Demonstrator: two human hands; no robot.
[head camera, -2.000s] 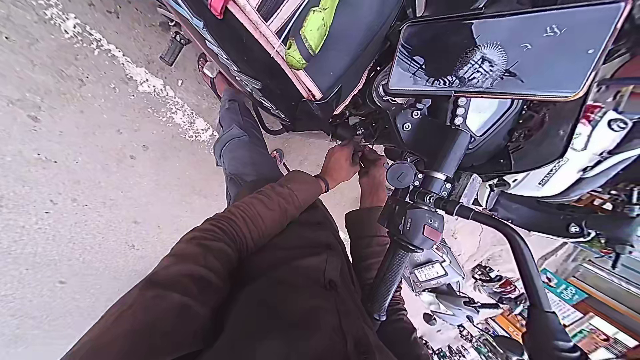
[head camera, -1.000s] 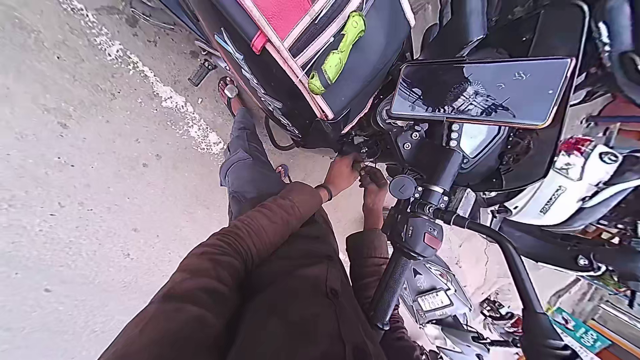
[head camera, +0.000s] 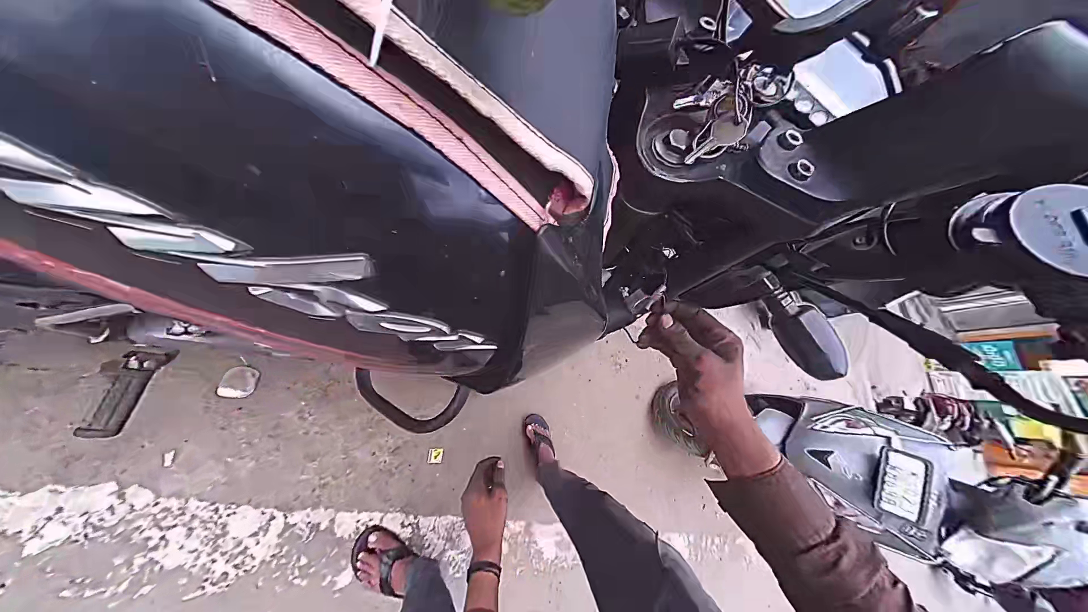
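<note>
My right hand (head camera: 701, 374) reaches up from the lower right, thumb and fingers pinched at a small metal part (head camera: 650, 299) below the motorcycle's steering head. Whether that part is loose or fixed is unclear. My left hand (head camera: 484, 510), with a dark wristband, hangs low over the ground, away from the motorcycle; its fingers are loosely curled and its palm is hidden. Above the right hand, a bunch of keys (head camera: 722, 132) lies by the ignition area. The black fuel tank (head camera: 382, 187), with a pink-and-white-edged cover (head camera: 382, 102), fills the upper left.
A curved black bar (head camera: 412, 416) juts out below the tank, with a footpeg (head camera: 127, 395) farther left. My sandalled feet (head camera: 382, 561) stand by a worn white road line. A black cable (head camera: 952, 348) crosses at right, above a parked grey scooter (head camera: 850, 459).
Both hands were together by the steering area; my left hand has come away and dropped, while the right stays there. The view is now much closer, and the mounted phone is out of it.
</note>
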